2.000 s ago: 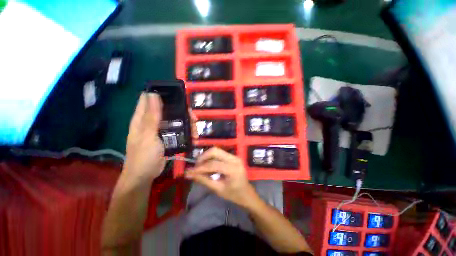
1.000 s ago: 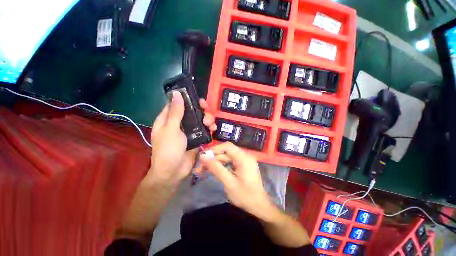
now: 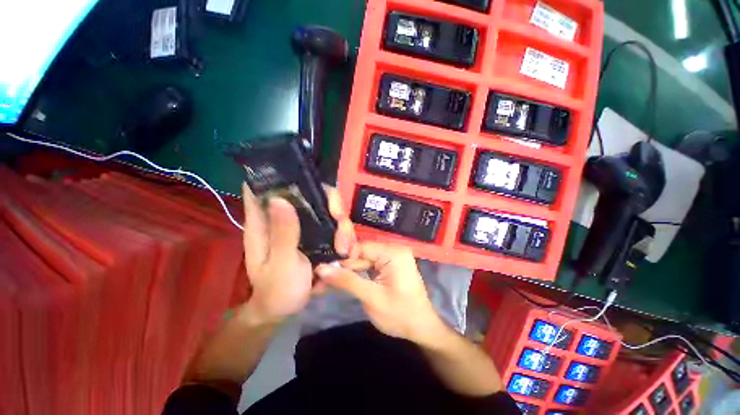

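Observation:
A black handset is held back side up, tilted, left of the red-orange phone tray. My left hand grips it, with the thumb over its back and fingers along its right edge. My right hand is at the handset's lower end, fingertips pinched together there. The white cable's plug is hidden by the fingers, so I cannot tell whether it is in the handset. The tray holds several black handsets; two upper right pockets show only white barcode labels.
A black scanner lies left of the tray, another on a pale pad at right. A mouse and labelled handsets lie at left. A white cable crosses the bench edge. Red tray stacks fill lower left; filled trays stand lower right.
The view has turned and shifted, bringing the left scanner into sight. The handset is tilted further, and my right fingers, which showed a white plug earlier, now press at its lower end.

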